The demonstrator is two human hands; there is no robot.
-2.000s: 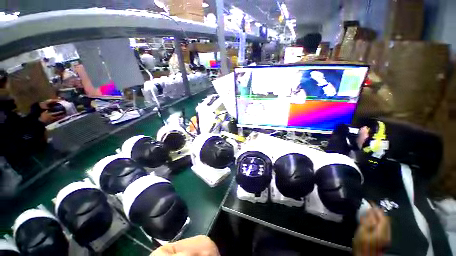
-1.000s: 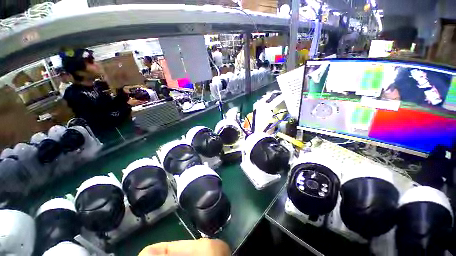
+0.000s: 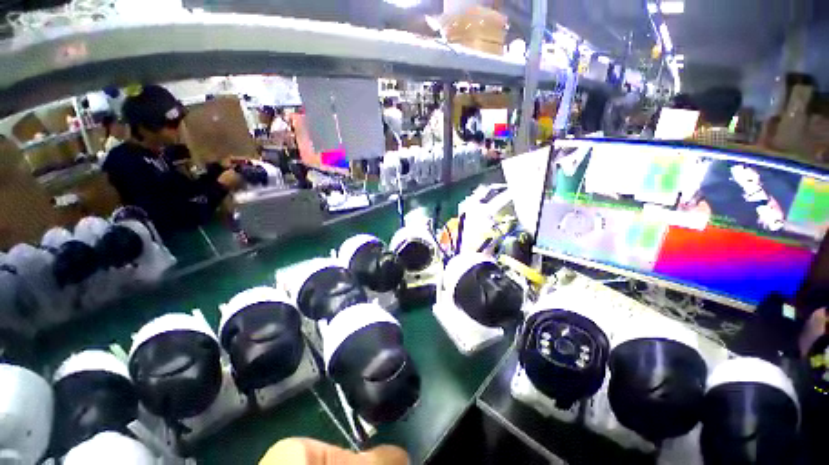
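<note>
The white-and-black security cameras [image 3: 374,363] stand in a slanting row on the green bench, black fronts facing me. A separate one [image 3: 486,292] stands on its white base near the bench corner. On the dark bench at right, a camera with a lens and a ring of light dots [image 3: 564,352] stands beside two plain black-fronted ones [image 3: 657,386]. My left hand [image 3: 332,452] is cut off by the bottom edge; only a blurred part shows, below the cameras, and its fingers and any hold are hidden. My right hand is out of the picture.
A monitor [image 3: 682,218] with split pictures stands behind the right cameras, a pale keyboard [image 3: 627,304] and cables below it. Across the line, a person in dark clothes [image 3: 168,177] works beside a grey ribbed box [image 3: 277,213]. A long shelf [image 3: 273,45] runs overhead.
The view has swung left, so the monitor and cameras sit further right in the picture. My right hand, earlier at the dark bench, has left the picture. My left hand stays at the bottom edge.
</note>
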